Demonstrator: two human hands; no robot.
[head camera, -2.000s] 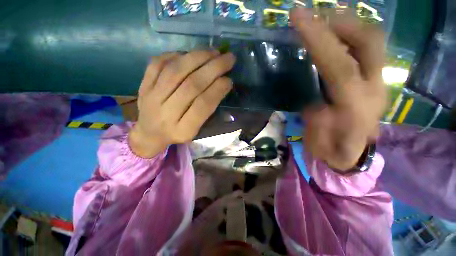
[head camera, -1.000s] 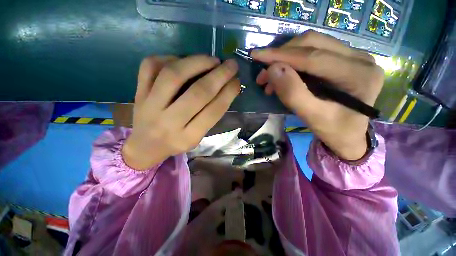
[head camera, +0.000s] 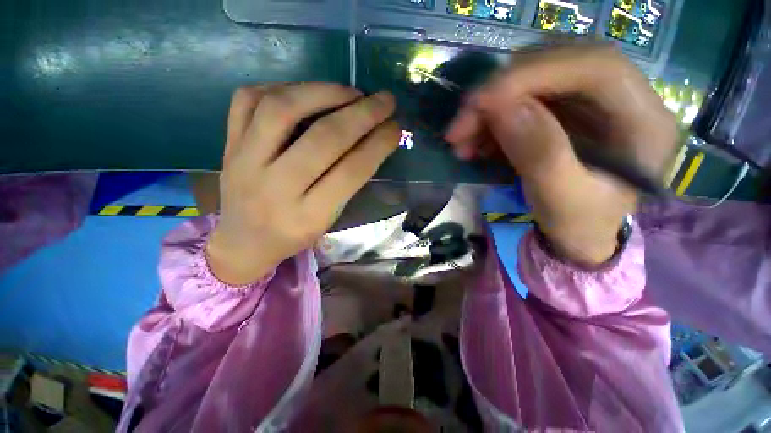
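Observation:
My left hand (head camera: 296, 173) rests on the dark green bench mat with its fingers bent. A small whitish piece of a circuit board (head camera: 406, 139) shows at its fingertips; the rest is hidden under the fingers. My right hand (head camera: 575, 127) is blurred and holds black tweezers (head camera: 627, 172) like a pen. Their thin shiny tips point left, near a bright yellowish glare on the glossy sheet (head camera: 385, 63), above and right of my left fingertips. I cannot tell whether the tips hold anything.
A grey blister tray (head camera: 283, 17) with boards (head camera: 565, 17) in its pockets lies behind my hands. A black glossy pouch (head camera: 735, 101) is at the far right, with yellow strips (head camera: 690, 173) and a white cord (head camera: 729, 196) near the bench edge.
My right hand first came down from the tray to my left hand with the tweezers. It has since moved slightly right, away from my left fingertips. My left hand stays nearly still.

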